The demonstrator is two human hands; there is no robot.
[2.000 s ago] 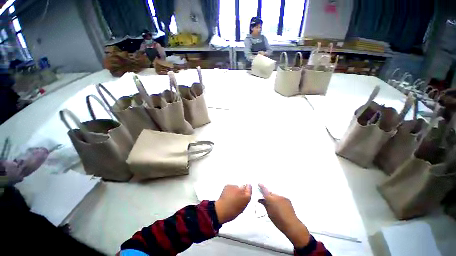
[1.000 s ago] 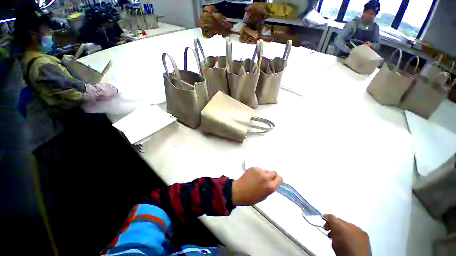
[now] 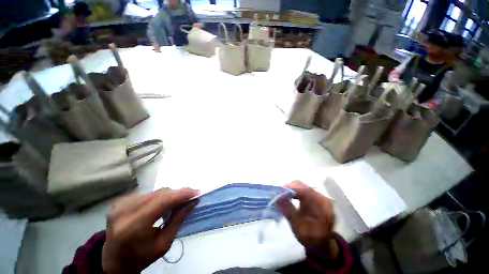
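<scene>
A pleated light blue face mask [image 3: 230,206] is stretched between my two bare hands, low in the middle of the view, above the white table. My left hand [image 3: 145,227] grips its left end. My right hand [image 3: 311,217] grips its right end and is slightly blurred. A thin white ear loop hangs below the mask near my left hand, and another loop shows blurred by my right fingers.
Beige tote bags [image 3: 86,109] stand at the left, with one lying flat [image 3: 91,166] before them. More bags [image 3: 356,126] stand at the right. White sheets [image 3: 367,192] lie at the right edge. Bags and a person [image 3: 171,24] are at the back; another person [image 3: 429,64] is at the right.
The mask, held narrow and slanting between my hands one second ago, is now held level, spread wider and nearer my face. My view has turned to the right.
</scene>
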